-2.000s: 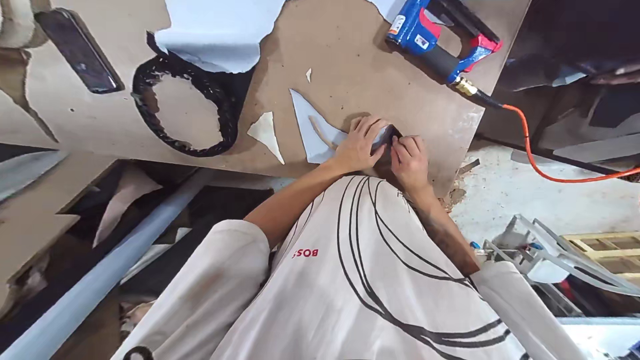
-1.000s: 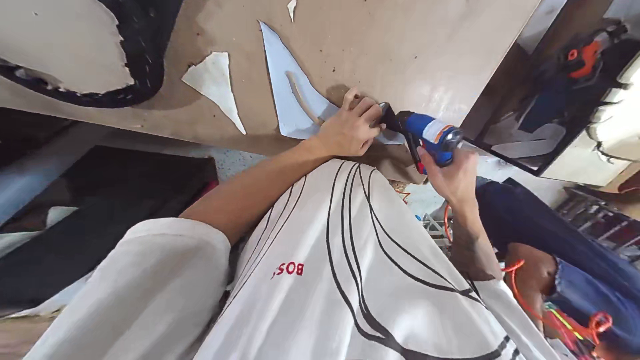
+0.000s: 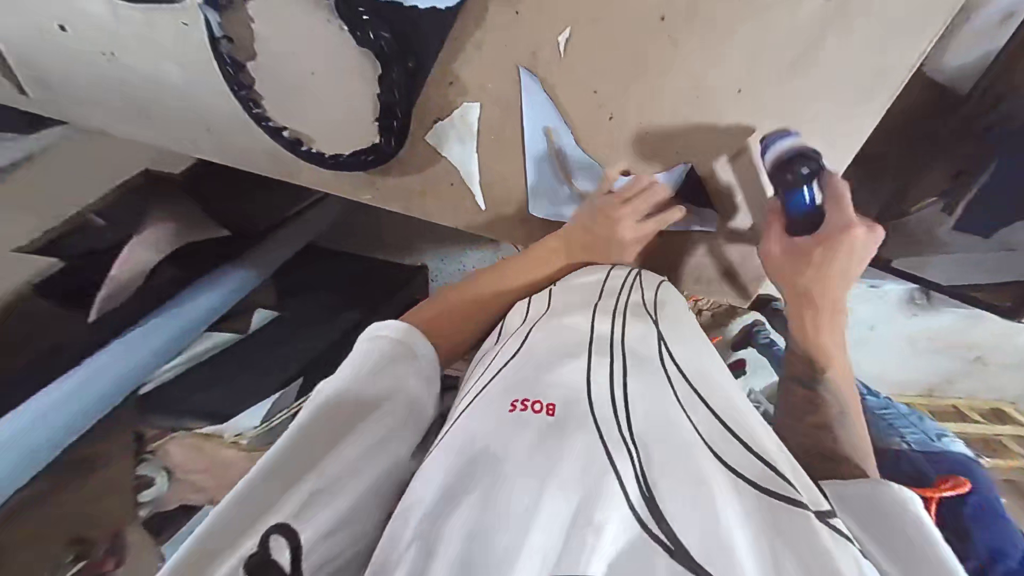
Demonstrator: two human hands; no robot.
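Observation:
My left hand (image 3: 624,218) rests on a pale blue-grey piece of sheet material (image 3: 552,160) lying on the tan board tabletop (image 3: 680,72), its fingers spread over the piece's right part. Just right of those fingers a black corner (image 3: 694,192) shows at the piece's edge. My right hand (image 3: 820,240) is closed round a blue and black pneumatic stapler (image 3: 794,180), held above the board to the right of the piece. The tool's head is blurred. An off-white scrap (image 3: 462,152) lies left of the piece, and a tiny scrap (image 3: 564,40) lies beyond it.
A black stapled ring-shaped cover (image 3: 392,88) sits on the board at upper left. Below the board at left are a pale blue roll (image 3: 160,344) and dark material (image 3: 336,320). A person in jeans (image 3: 904,432) is at lower right, beside an orange hose (image 3: 944,488).
Two seconds ago the stapler lay on the board and both hands were at the piece. One second ago my right hand held the stapler near my left hand; now it is farther right, apart from it.

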